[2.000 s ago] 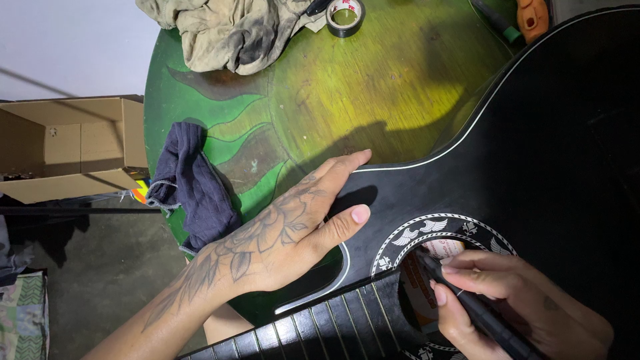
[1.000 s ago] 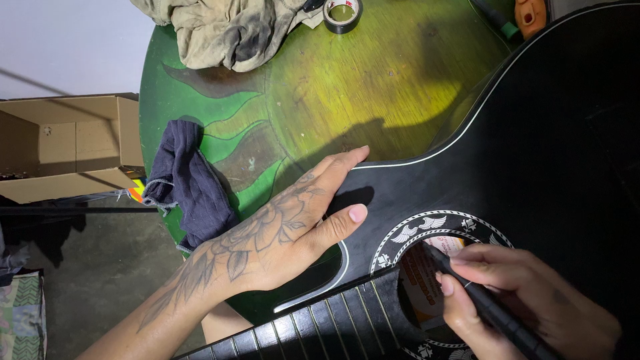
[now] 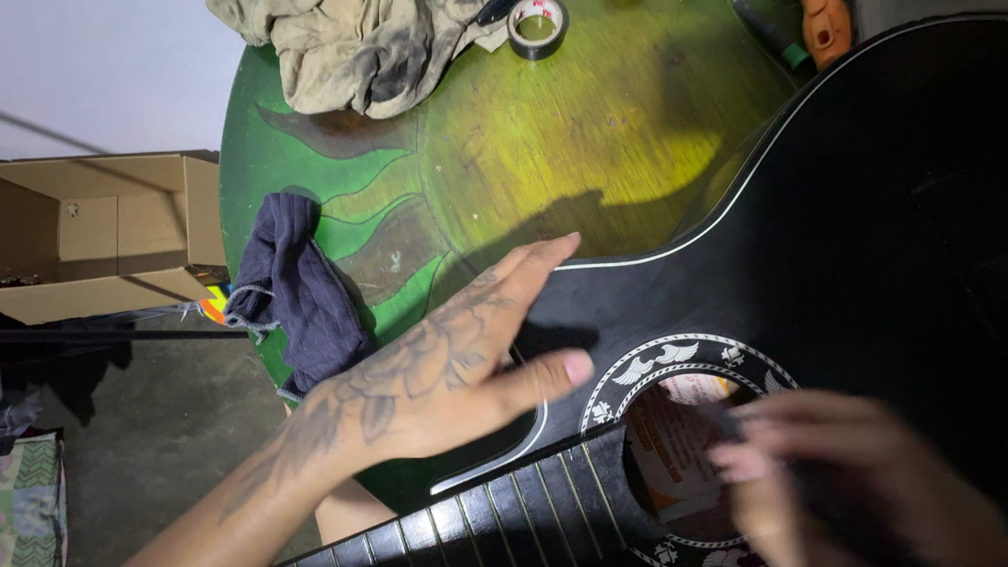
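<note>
A black acoustic guitar (image 3: 866,260) with white edge binding lies across a round painted table, and no strings show over its soundhole. My left hand (image 3: 457,370), tattooed on the back, rests with spread fingers on the guitar's edge near the upper bout and holds nothing. Blurred by motion, my right hand (image 3: 835,472) grips a dark, slim tool (image 3: 835,512), whose exact kind I cannot tell, over the rim of the soundhole (image 3: 685,465). A printed label shows inside the hole. The fretted fingerboard (image 3: 488,520) runs to the lower left.
On the painted table (image 3: 488,173) lie a dark blue cloth (image 3: 303,299), a stained beige cloth (image 3: 354,55), a roll of black tape (image 3: 536,30) and an orange object (image 3: 827,31) beside a green-tipped tool (image 3: 776,35). An open cardboard box (image 3: 102,228) stands at the left.
My right hand, with the dark tool, was sharp in the earlier frames at the soundhole's rim and is now blurred there. The left hand has stayed on the guitar's edge.
</note>
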